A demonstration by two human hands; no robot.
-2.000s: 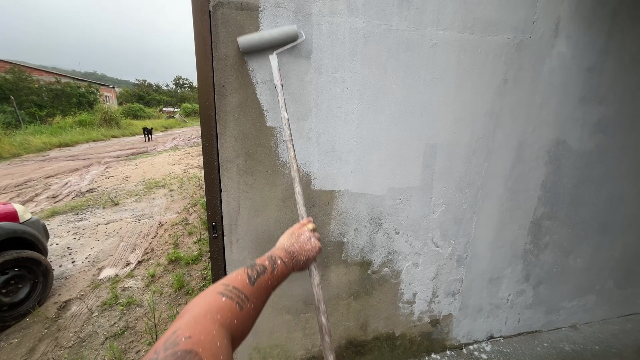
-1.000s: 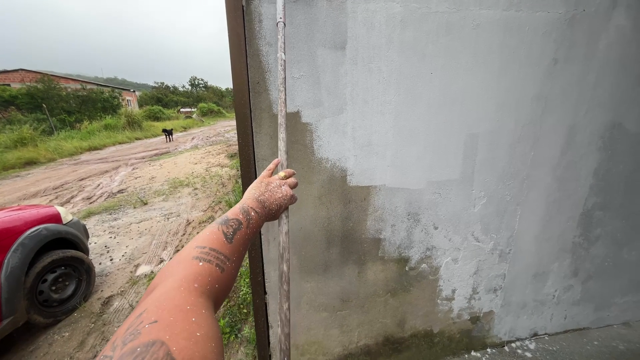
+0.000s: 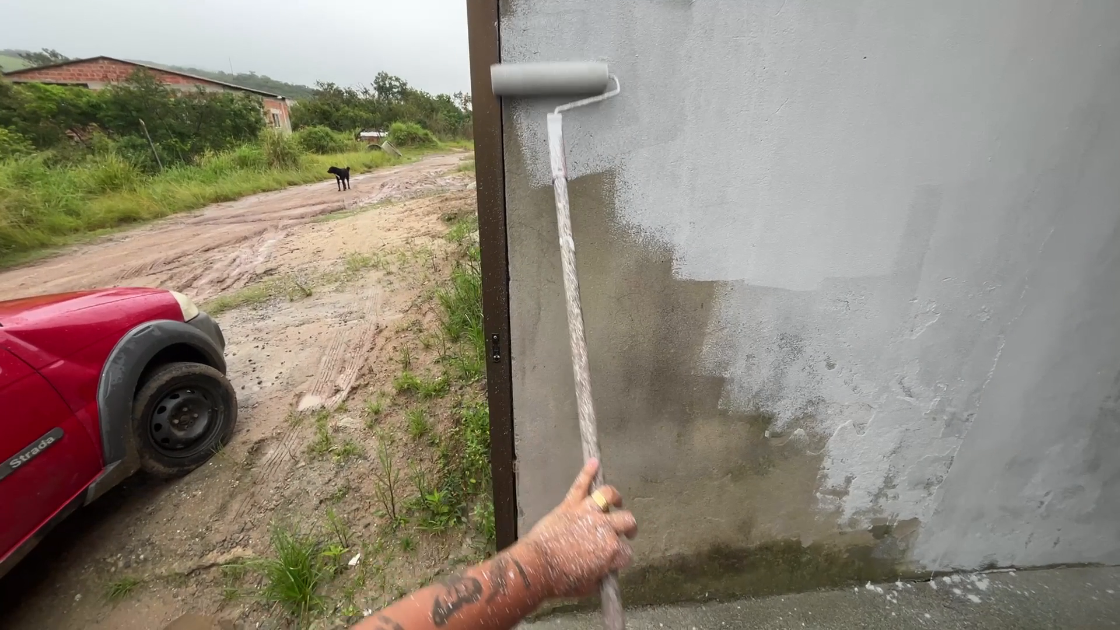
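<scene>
My left hand (image 3: 588, 535), speckled with paint and wearing a ring, is closed around the paint-spattered pole (image 3: 574, 315) of a paint roller. At the pole's upper end, the grey roller sleeve (image 3: 549, 79) lies across the left edge of the wall, its left end overlapping the brown metal edge post (image 3: 490, 262). Light grey paint (image 3: 831, 166) covers the upper and right parts of the wall. Below the roller, a stepped patch of bare, darker cement (image 3: 612, 376) shows, with greenish staining near the floor. The pole's lower end is cut off by the frame. My right hand is out of view.
A red pickup's front (image 3: 87, 359) stands at the left on muddy ground. Grass tufts (image 3: 293, 569) grow beside the post. A black dog (image 3: 340, 178) stands on the dirt road farther off. Paint spots mark the concrete floor (image 3: 1032, 599) along the wall's foot.
The roller sleeve, above the frame a second ago, is back in view at the wall's left edge. My left hand is lower in the view, still around the pole.
</scene>
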